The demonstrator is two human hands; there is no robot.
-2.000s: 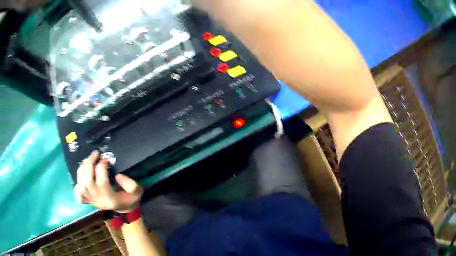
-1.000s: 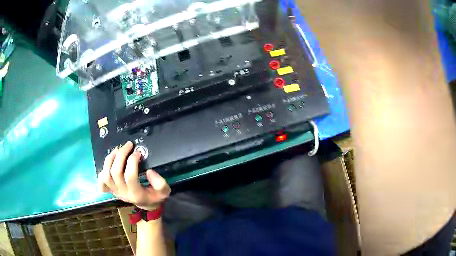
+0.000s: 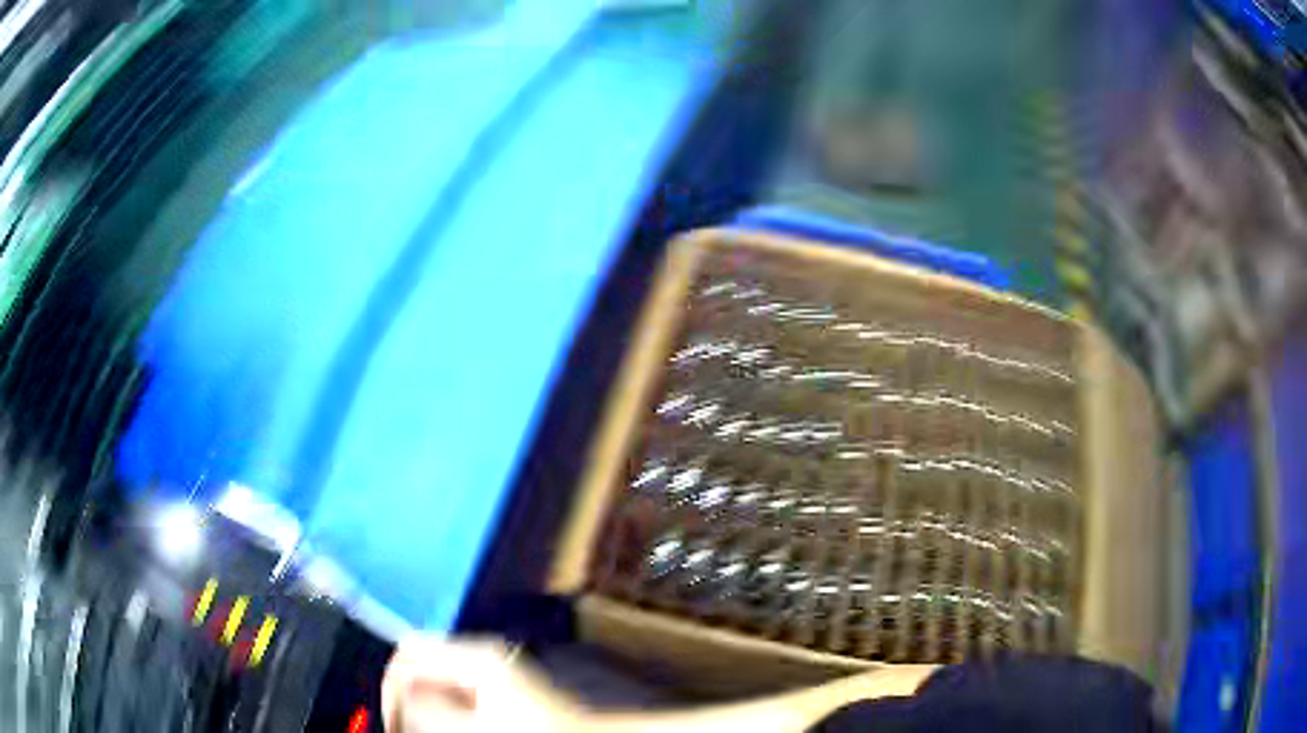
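Note:
The open brown carton (image 3: 1107, 487) stands at the right of the bench. Its divider grid (image 3: 932, 480) shows rows of small bright edges, too blurred to tell apart. My right hand (image 3: 456, 693) is blurred at the bottom edge, left of the carton and beside the fixture corner; its fingers and anything in them cannot be made out. Its forearm and black sleeve run along the bottom, in front of the carton's near side. The black test fixture (image 3: 308, 673) is cut off at the lower left, with yellow labels and a red light. My left hand is out of view.
The shiny blue bench mat (image 3: 459, 287) lies left of the carton. A blue crate edge (image 3: 874, 241) shows behind the carton, and more blue stands at the far right. Yellow-black floor tape (image 3: 1068, 215) runs behind. Much of the surroundings is blurred.
The view has swung right, from the fixture to the carton. My left hand, earlier at the fixture's front left corner, has left the picture. My right hand now shows near the fixture's right side.

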